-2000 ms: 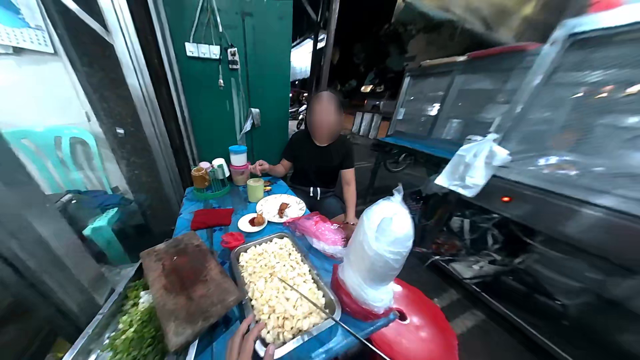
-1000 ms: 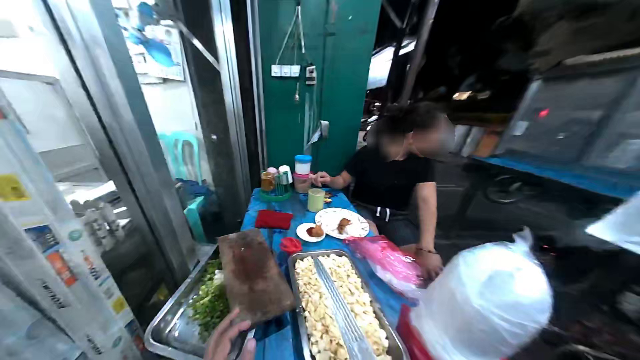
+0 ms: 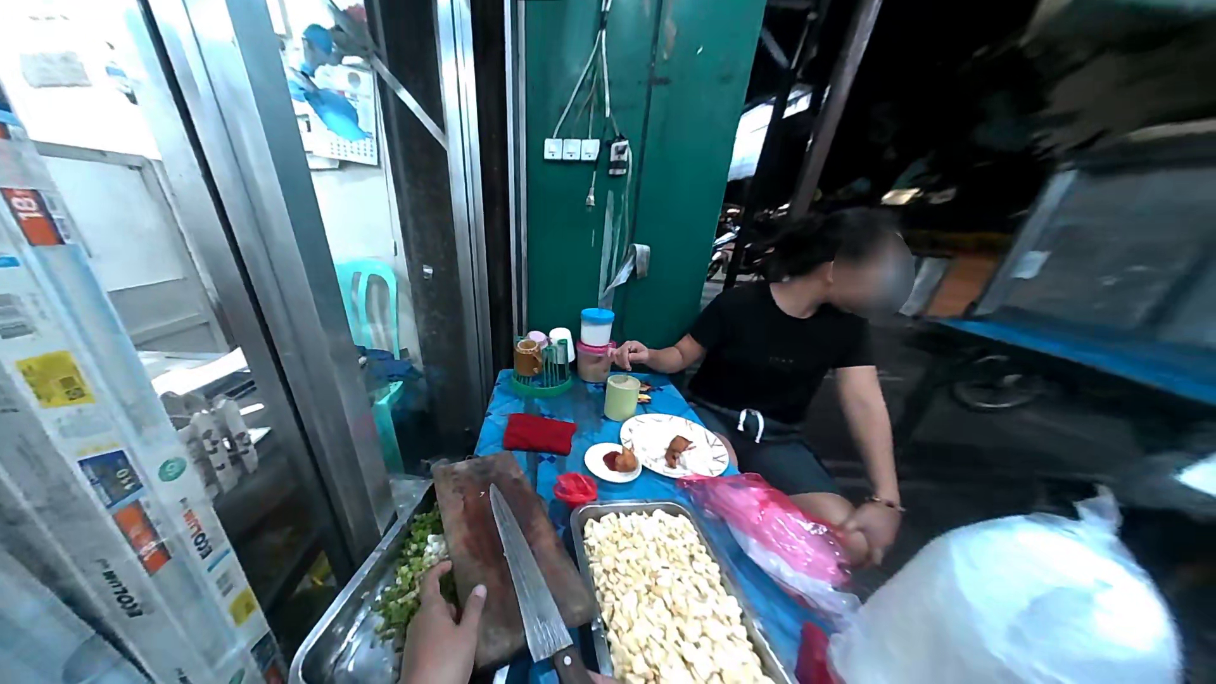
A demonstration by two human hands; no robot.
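My left hand (image 3: 445, 627) is at the near left edge of a worn wooden cutting board (image 3: 475, 518), thumb apart from the fingers; whether it grips the board is unclear. A large kitchen knife (image 3: 524, 570) points away from me over the board, its dark handle at the bottom edge of the view. Only a sliver of my right hand (image 3: 600, 678) shows beside that handle; its grip is mostly hidden. Right of the board stands a metal tray of pale diced food (image 3: 655, 594). Chopped greens (image 3: 410, 570) lie in another metal tray (image 3: 332, 632) at the left, partly under the board.
Across the table sits a person in black (image 3: 788, 351). On the blue tablecloth (image 3: 584, 418) are a patterned plate (image 3: 703, 437), a small plate (image 3: 600, 465), a green mug (image 3: 621, 397), a red cloth (image 3: 539, 433) and a pink plastic bag (image 3: 760, 522). A stuffed clear bag (image 3: 1016, 608) stands near right.
The knife has moved left from over the diced food to over the cutting board. The seated person, facing forward two seconds ago, has turned the head to the right. The view has swung left.
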